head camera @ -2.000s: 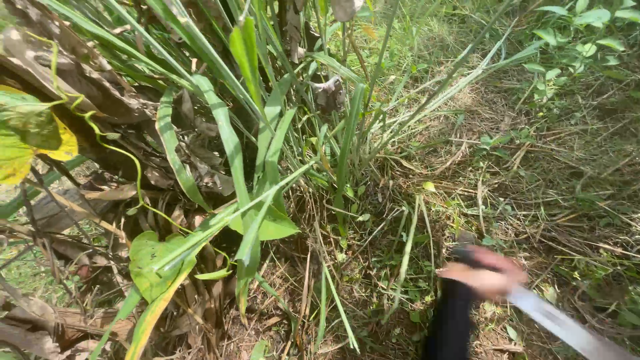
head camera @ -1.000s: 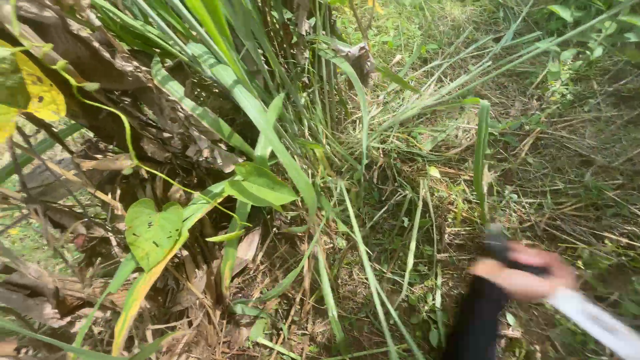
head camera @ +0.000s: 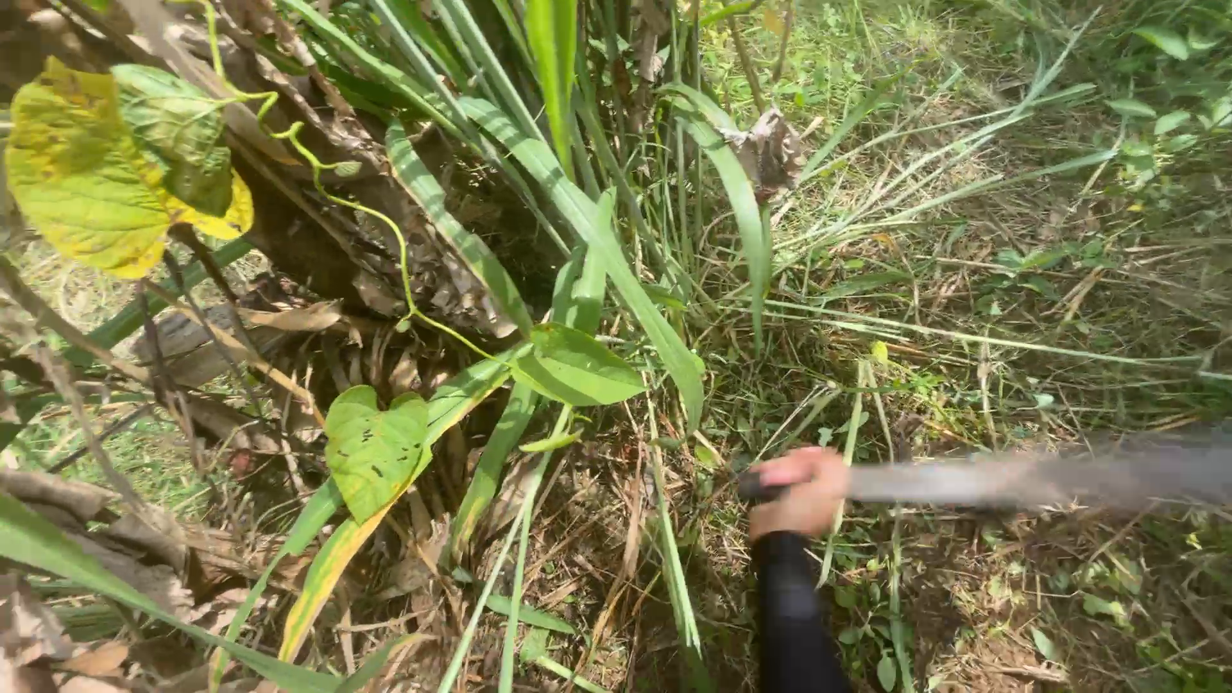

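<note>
My right hand (head camera: 801, 489), with a black sleeve on the forearm, is closed around the dark handle of a machete (head camera: 972, 481) at the lower right. The long blade points to the right edge of the view, nearly level and blurred toward its far end. Left of the hand and above it stands a clump of long green grass blades (head camera: 616, 260). Several cut or bent grass stems (head camera: 962, 183) lean out to the right from its base. My left hand is not in view.
A vine with a heart-shaped leaf (head camera: 375, 448) and a large yellowing leaf (head camera: 87, 183) hangs at the left. Dry brown leaves (head camera: 318, 231) are heaped behind it. Low leafy weeds (head camera: 1169, 115) grow at the upper right, and dry straw (head camera: 1088, 279) covers the ground.
My right hand has moved left, closer to the grass clump, and the machete blade has turned from slanting down to nearly level. An upright grass blade above the hand one second ago no longer stands there.
</note>
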